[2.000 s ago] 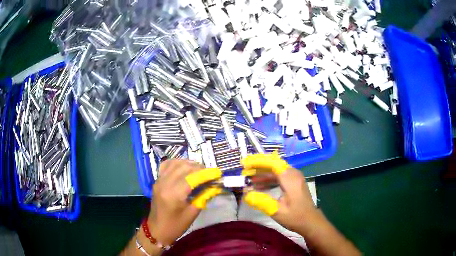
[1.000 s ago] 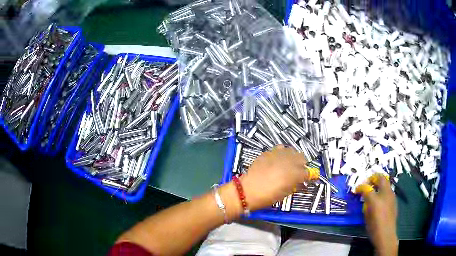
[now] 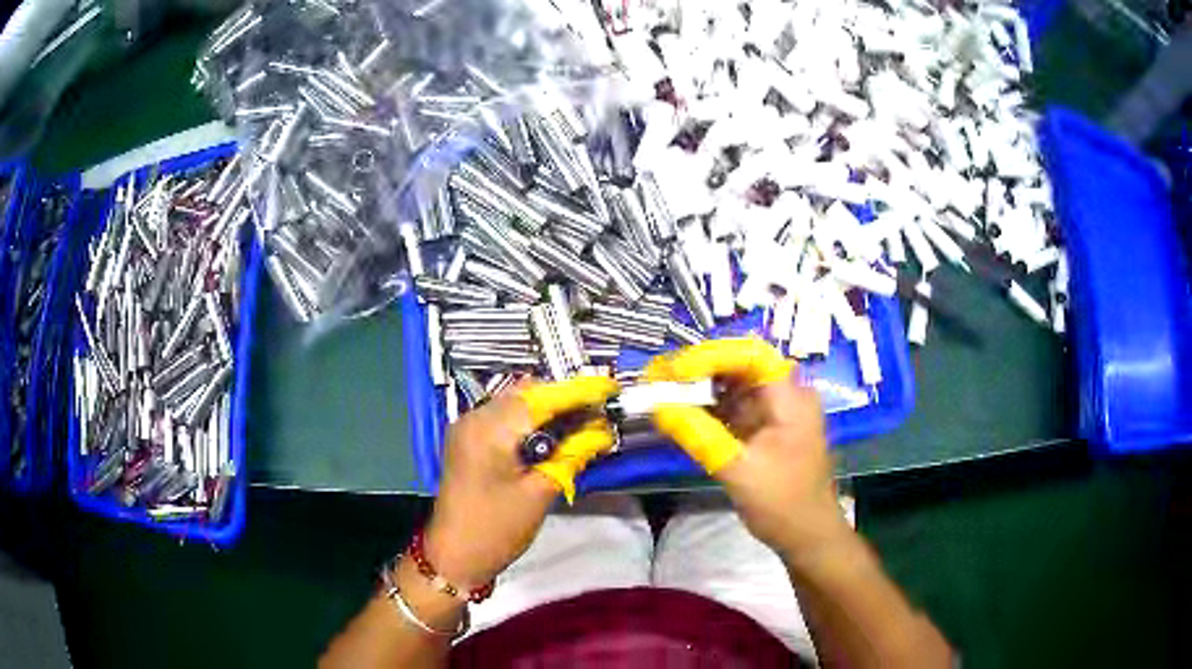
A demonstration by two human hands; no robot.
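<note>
My left hand (image 3: 523,451), with yellow finger cots, holds a metal tube over the front edge of the near blue tray (image 3: 425,392). The tube's dark round end (image 3: 537,447) shows beside the palm. My right hand (image 3: 752,418), also in yellow cots, grips a white cylinder (image 3: 669,395) between thumb and fingers. The cylinder's left end meets the left fingertips; whether it is inside the tube is hidden by the fingers. Silver metal tubes (image 3: 562,235) lie piled in the near tray. White cylinders (image 3: 837,144) are heaped behind and to the right.
A clear plastic bag (image 3: 327,170) of silver tubes lies behind left. A left blue tray (image 3: 235,431) holds silver pieces with red bits; more trays stand at the left edge. A blue tray (image 3: 1131,301) stands at right. Loose white cylinders lie on the dark green tabletop (image 3: 327,405).
One second ago my left hand was over the tubes and my right hand at the white heap. Both are now together at the near tray's front edge. The view has swung right.
</note>
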